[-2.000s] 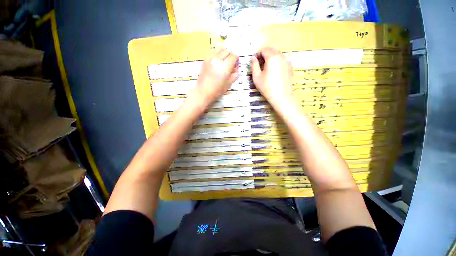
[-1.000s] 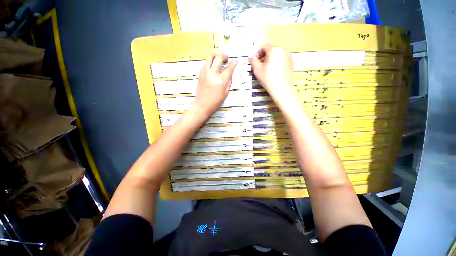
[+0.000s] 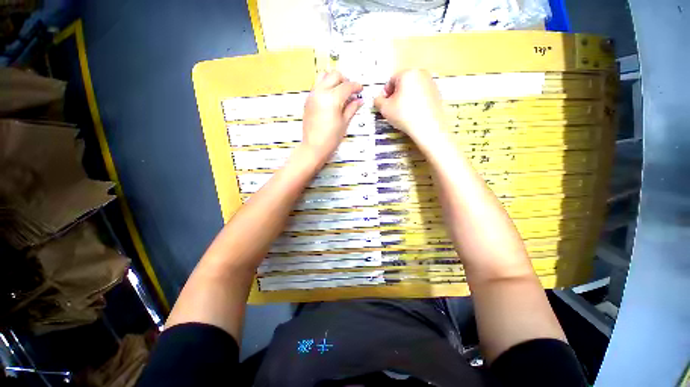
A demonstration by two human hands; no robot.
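Observation:
A yellow slotted template [image 3: 469, 54] with rounded corners lies in front of me. White strips [image 3: 265, 134] fill the left half of its slots, and one white strip [image 3: 492, 87] lies in the top slot on the right side. My left hand [image 3: 329, 109] is at the top slot, left of centre, with thumb and fingertips close together near the strip's end. My right hand [image 3: 408, 102] is just right of it, fingertips pinched at the top strip. Glare whitens the area between the hands, so what each fingertip holds is hard to tell.
Crinkled clear plastic [image 3: 408, 17] lies beyond the template's top edge. Brown cut pieces [image 3: 45, 181] hang at the left. A yellow floor line [image 3: 113, 162] runs on the dark floor. A silver-grey table [image 3: 669, 189] stands at the right.
The left fingers have drawn closer together than one second ago and stay near the top slot. The right hand stays pinched at nearly the same spot. The view has shifted slightly.

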